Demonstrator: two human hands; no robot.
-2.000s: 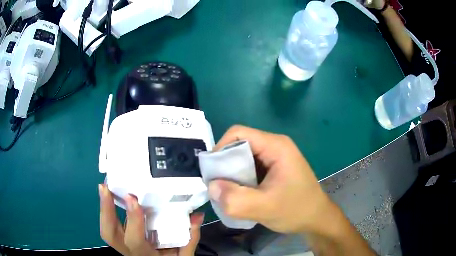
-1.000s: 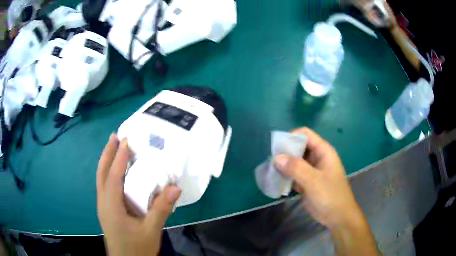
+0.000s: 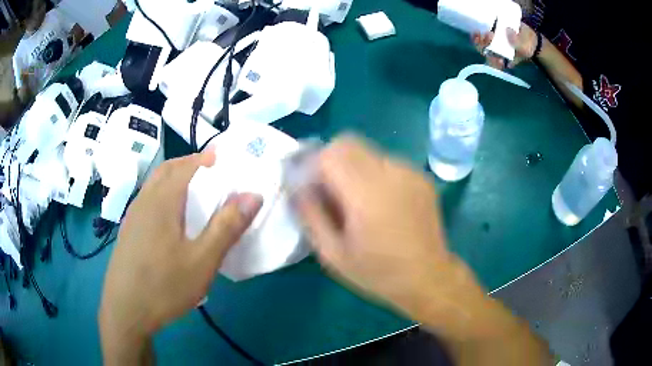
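Note:
A white security camera is held up over the green mat, turned so that a printed square label shows near its top. My left hand grips it from the left, with the thumb across its casing. My right hand is blurred and presses a grey-white wiping cloth against the camera's right side. The camera's black ball and lens panel are not visible. A black cable hangs below the camera.
Many white cameras with black cables lie at the left and back. Two wash bottles stand at the right. A white block lies at the back. Another person's hand holds a white part at the upper right; another person is at the upper left.
The camera has been turned and raised, so its lens panel no longer shows. My right hand has moved left and brought the cloth onto the casing. The view has shifted.

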